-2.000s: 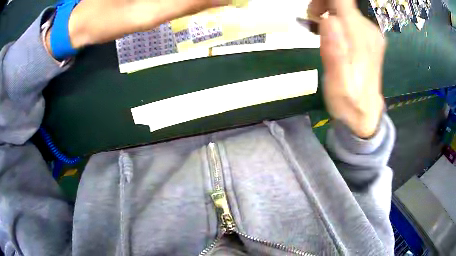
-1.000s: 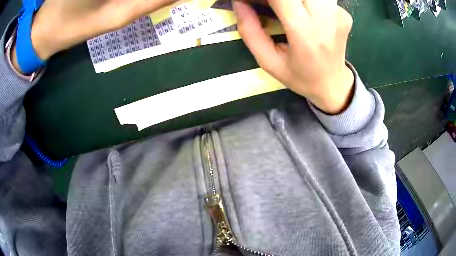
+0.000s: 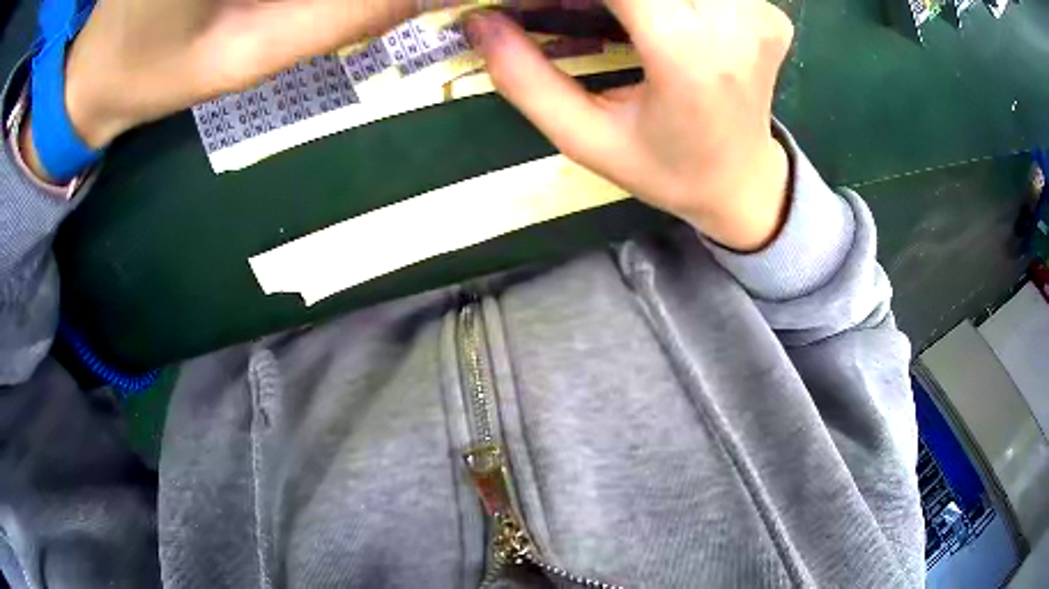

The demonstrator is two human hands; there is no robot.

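A sheet of small grey-purple labels [image 3: 282, 109] with dark letters lies on the dark green mat near the top. A long plain cream backing strip [image 3: 431, 230] lies nearer me. My left hand [image 3: 207, 52] reaches in from the upper left over the label sheet, and its fingers are cut off by the top edge. My right hand [image 3: 679, 109] is at the top centre, its thumb over the right part of the label sheet. A slim dark tool [image 3: 569, 21] shows between its thumb and fingers, and its tip is hidden.
The green mat [image 3: 909, 104] covers the bench. Part of a cluster of silvery units [image 3: 961, 9] shows at the top right edge. A blue wrist band [image 3: 52, 98] is on my left wrist, with a coiled blue cord [image 3: 109, 368] below. Pale flat panels [image 3: 978, 391] stand at the lower right.
My right hand has moved left from the right side, over the label sheet and the strip's right end. The whole view has shifted slightly.
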